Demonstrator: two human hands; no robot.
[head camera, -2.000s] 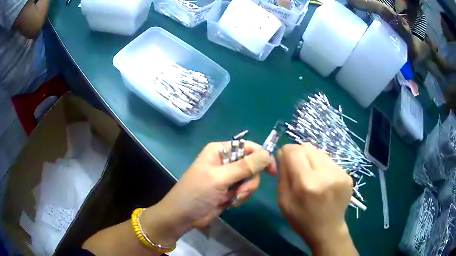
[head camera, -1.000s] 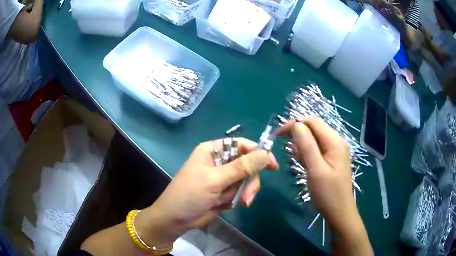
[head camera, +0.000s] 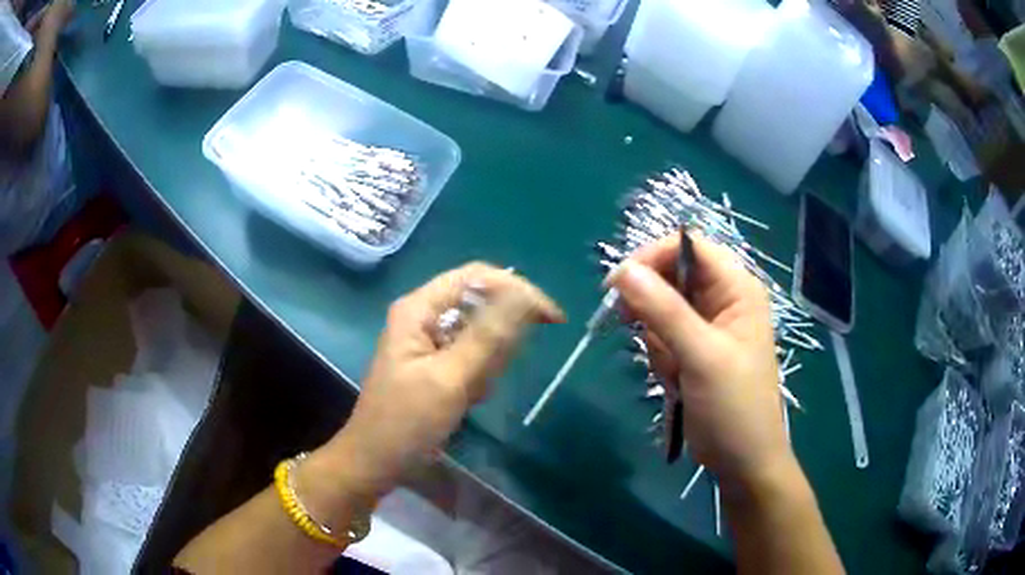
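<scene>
My left hand (head camera: 433, 354) is partly closed around several short metal pieces (head camera: 455, 315); its fingers are blurred. My right hand (head camera: 714, 348) pinches the thick end of a slim silver rod (head camera: 568, 365) between thumb and index finger. The rod's thin stem points down and left, apart from my left hand. A dark slim tool, likely tweezers (head camera: 674, 427), lies along my right palm. A large heap of loose silver rods (head camera: 674, 202) lies on the green bench behind and beside my right hand, which hides part of it.
A clear tray (head camera: 225, 169) of rods stands at left. Frosted boxes (head camera: 792, 101) and clear bins (head camera: 422, 56) stand at the back. A smartphone (head camera: 824, 261), a pale metal strip (head camera: 851, 399) and bagged rods (head camera: 950, 449) are at right. An open carton (head camera: 51, 359) sits below left.
The view has shifted, so the bench items sit further left. The rod has left my left fingertips and is in my right hand. My hands have moved apart, and the dark tool now shows clearly.
</scene>
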